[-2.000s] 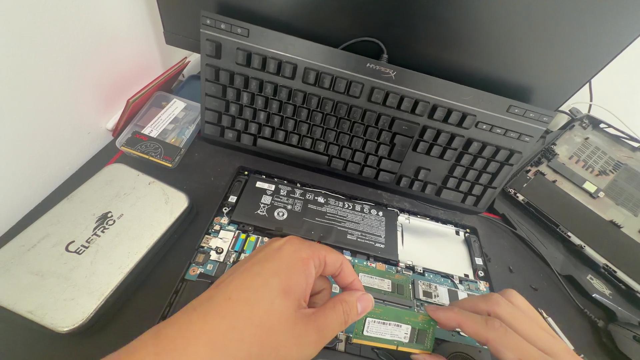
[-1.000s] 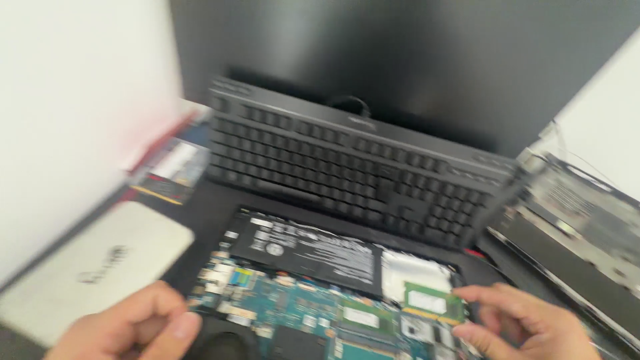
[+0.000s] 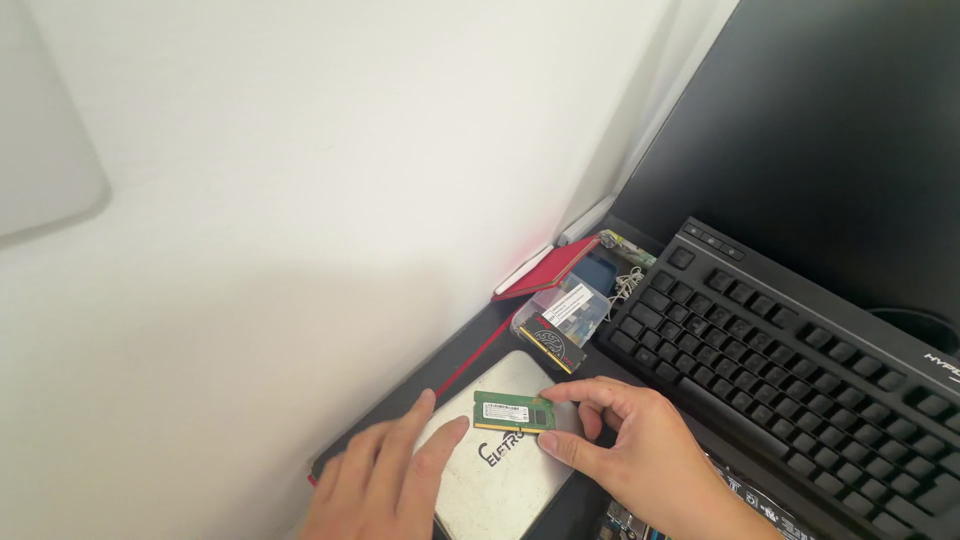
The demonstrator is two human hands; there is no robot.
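Observation:
A green laptop memory module [image 3: 514,412] with a white label is held by its right end between the thumb and index finger of my right hand [image 3: 637,442]. It is over a worn silver metal case [image 3: 487,499]; whether it touches the case cannot be told. Just left of the module, my left hand [image 3: 390,472] has its fingers apart and holds nothing. A black memory module [image 3: 553,343] leans on a clear plastic box [image 3: 592,315] behind the case. Only a corner of the opened laptop [image 3: 626,521] shows at the bottom edge.
A black keyboard [image 3: 787,375] stands to the right, with a dark monitor [image 3: 825,150] behind it. A red folder [image 3: 544,270] lies against the white wall [image 3: 300,187]. A white cable [image 3: 626,285] is bunched beside the box.
My right hand has carried the green module from above the opened laptop to the silver case on the left. The view has swung left.

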